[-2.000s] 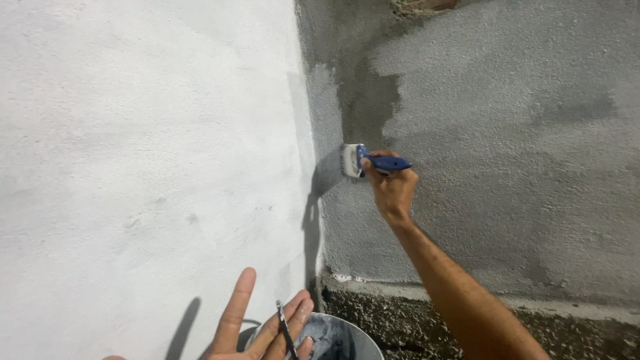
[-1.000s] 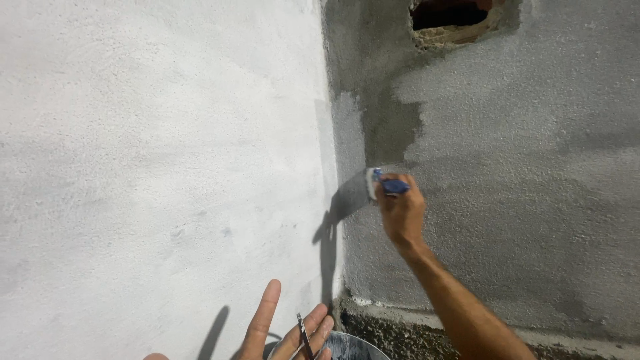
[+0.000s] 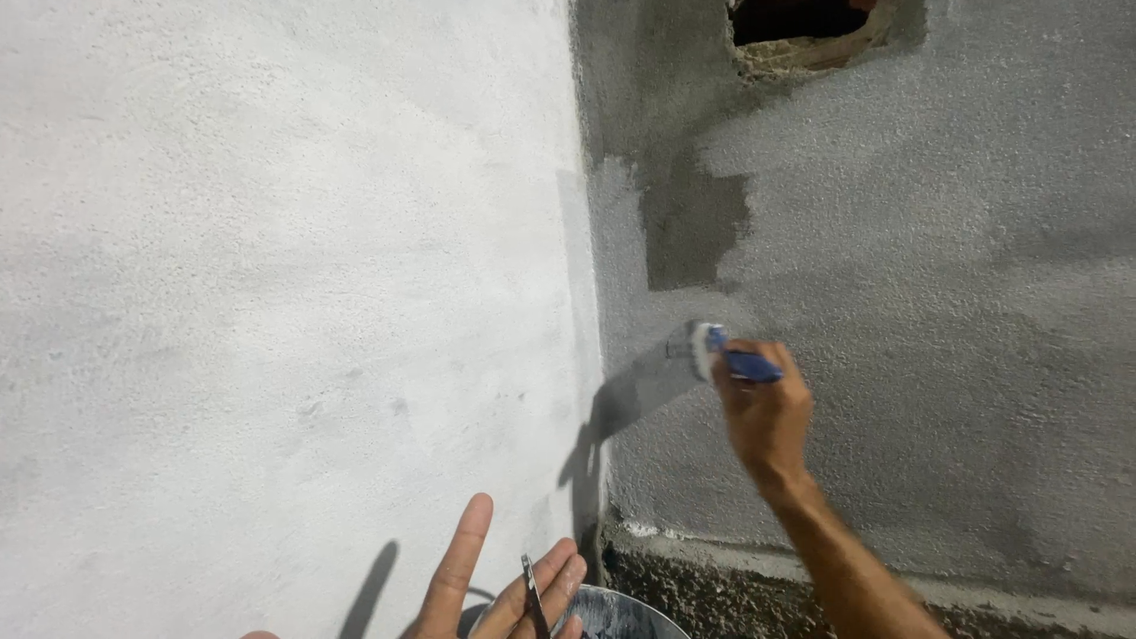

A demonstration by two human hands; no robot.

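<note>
My right hand [image 3: 765, 408] grips the blue handle of a paintbrush [image 3: 750, 364], its bristles coated white and against the grey plastered wall [image 3: 923, 373] right of the corner. Low in the view, my left hand [image 3: 510, 577] has its fingers spread, with a thin, dark, paint-spotted strip [image 3: 534, 595], perhaps the bucket's handle, lying across them. Just right of and beneath that hand is the rim of a paint bucket [image 3: 635, 605], streaked white inside. A darker uncoated patch [image 3: 692, 226] shows on the wall above the brush.
A white-painted wall [image 3: 293, 293] fills the left side and meets the grey wall at a corner. Near the top is a rough-edged hole [image 3: 799, 44] with broken material around it. Along the foot of the grey wall runs a rough dark ledge [image 3: 719, 581].
My right hand has moved the brush down the grey wall, and the lower part of the dark patch is now coated lighter. The left hand keeps its place by the bucket. The view has shifted.
</note>
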